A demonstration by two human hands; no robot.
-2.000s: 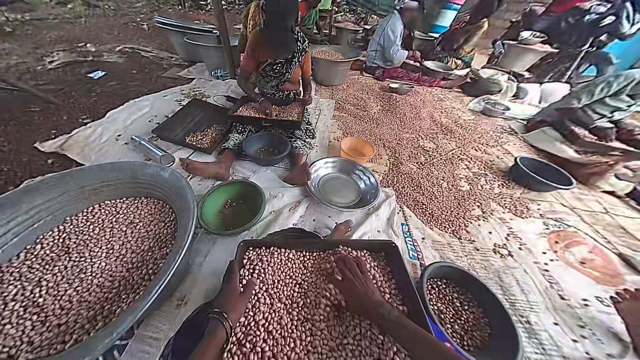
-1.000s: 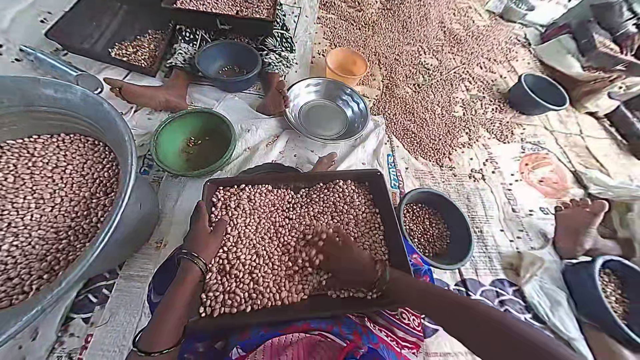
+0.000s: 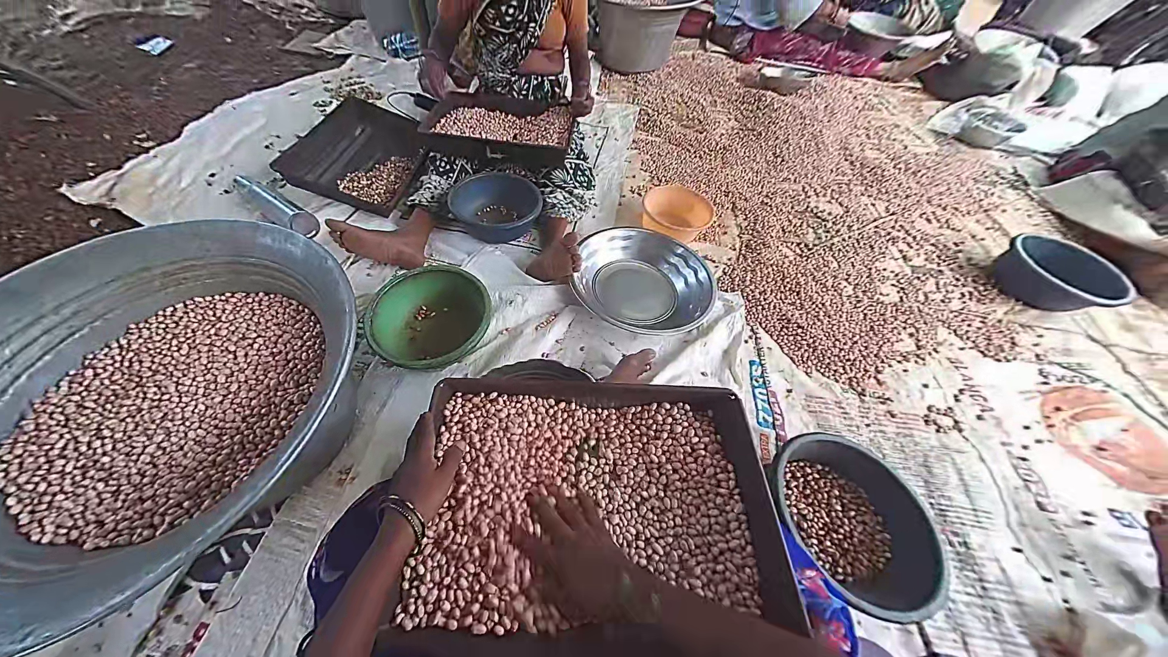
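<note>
A dark rectangular tray [image 3: 730,401] full of pinkish-brown nuts or beans [image 3: 675,484] rests on my lap. My left hand [image 3: 426,476], with bangles at the wrist, grips the tray's left rim, its thumb over the nuts. Palm down, my right hand [image 3: 579,547] lies spread on the nuts near the tray's middle, fingers apart and slightly blurred. Close to the tray's right side stands a grey plastic bowl [image 3: 917,511] partly filled with browner nuts. A large metal tub [image 3: 333,365] of similar nuts is at the left.
Beyond the tray are a green bowl [image 3: 479,306], a steel basin [image 3: 698,287] and an orange bowl [image 3: 678,212]. A person [image 3: 511,55] sits opposite, holding a similar tray [image 3: 493,146]. Nuts [image 3: 821,201] cover much of the sheet behind; a dark bowl [image 3: 1063,272] stands right.
My right hand has moved left across the nuts from the tray's right half, its fingers now spread flat. My left hand stays at the left rim. The view has tilted up since one second ago.
</note>
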